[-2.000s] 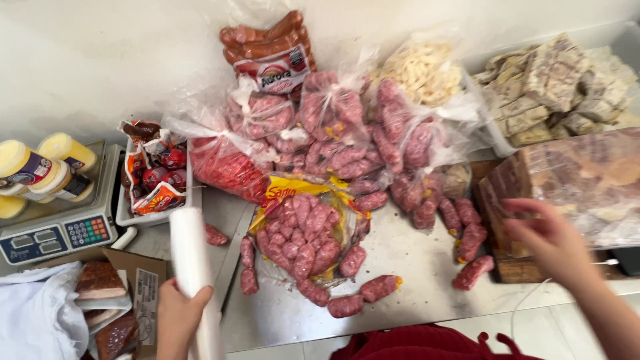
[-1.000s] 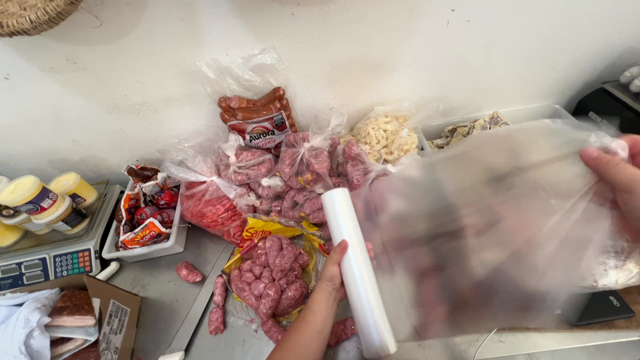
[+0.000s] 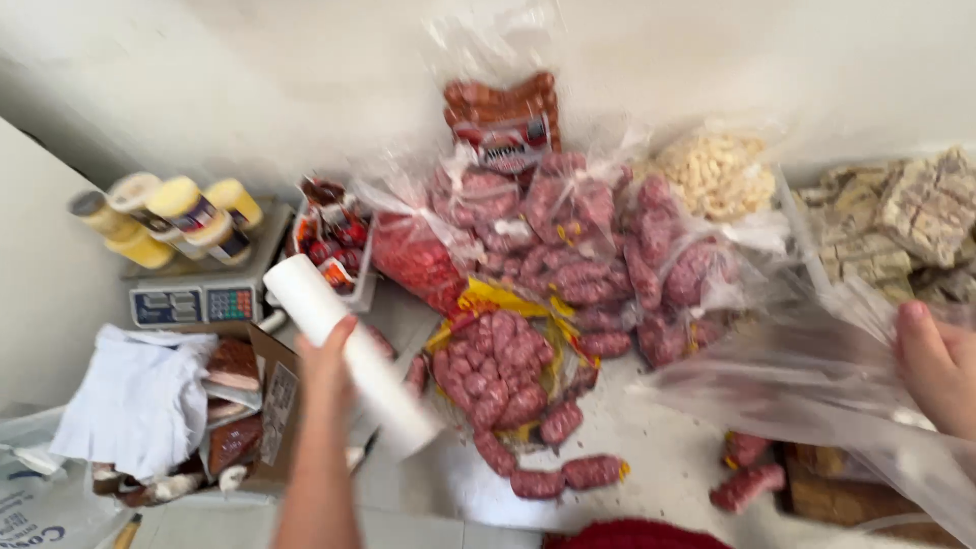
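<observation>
My left hand (image 3: 328, 366) grips a roll of clear plastic bags (image 3: 351, 354), tilted over the left part of the metal table. At the right edge my right hand (image 3: 934, 366) holds a loose clear plastic sheet or bag (image 3: 801, 374) that spreads over the table's right side. Between the hands, raw sausages (image 3: 496, 366) lie in a heap on a yellow printed bag (image 3: 503, 296), with a linked string curving below. Tied clear bags of sausages (image 3: 572, 198) are piled behind them. Loose sausages (image 3: 747, 488) lie beneath the sheet's edge.
A digital scale (image 3: 194, 301) bearing jars stands left, beside a white tub (image 3: 366, 293) of packets. A cardboard box (image 3: 274, 412) with packed meat and a white cloth (image 3: 137, 396) is nearer. Packaged red sausages (image 3: 503, 122) lean at the wall. Salted meat slabs (image 3: 877, 221) and a wooden board (image 3: 854, 496) are right.
My right hand, bare two seconds ago, now holds the plastic sheet, which hangs lower than one second ago. My left hand has moved left with the roll. The view has shifted.
</observation>
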